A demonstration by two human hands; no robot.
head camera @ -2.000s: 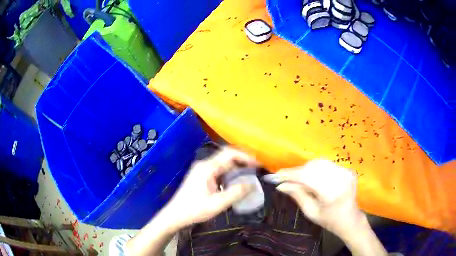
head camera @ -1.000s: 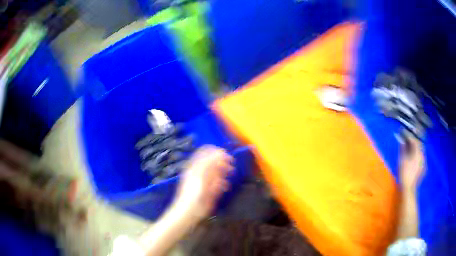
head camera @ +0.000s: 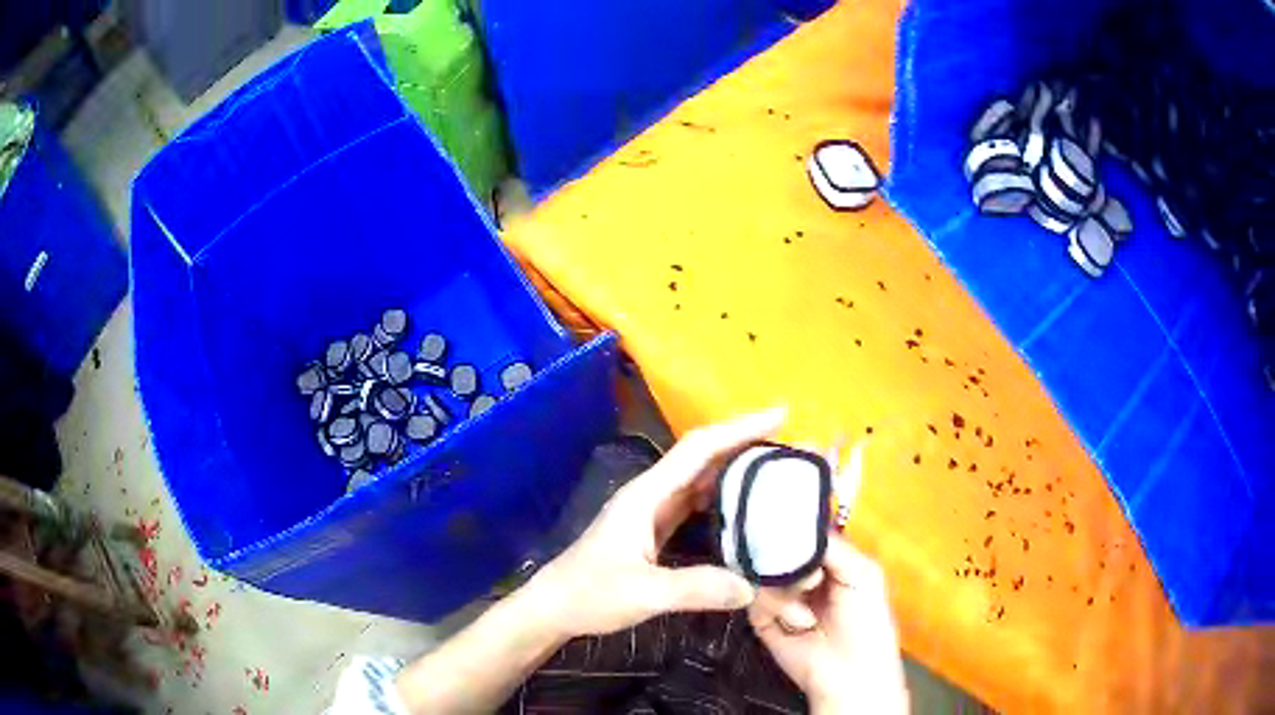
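A palm-sized padded case (head camera: 786, 517) with pale faces and black edges is held upright above the lap. My left hand (head camera: 664, 552) grips its left side, thumb low and fingers above. My right hand (head camera: 839, 629) is just below and right of the case, its fingers touching or close to its lower edge. Thin pale blades, likely thread snips (head camera: 846, 482), point up from my right hand beside the case, with a bit of red at their base. The handles are mostly hidden.
A blue bin (head camera: 336, 168) at left holds a pile of cases (head camera: 378, 398). The orange cover (head camera: 755, 307) bears dark specks and one lone case (head camera: 845, 175). Another blue bin (head camera: 1119, 405) at upper right holds more cases (head camera: 1049, 175). A green container (head camera: 434, 84) stands behind.
The view has shifted and is sharper. My right hand has come from the right bin to the lap. Both hands are now together at a case. The white case falling or lying above the left pile no longer stands out.
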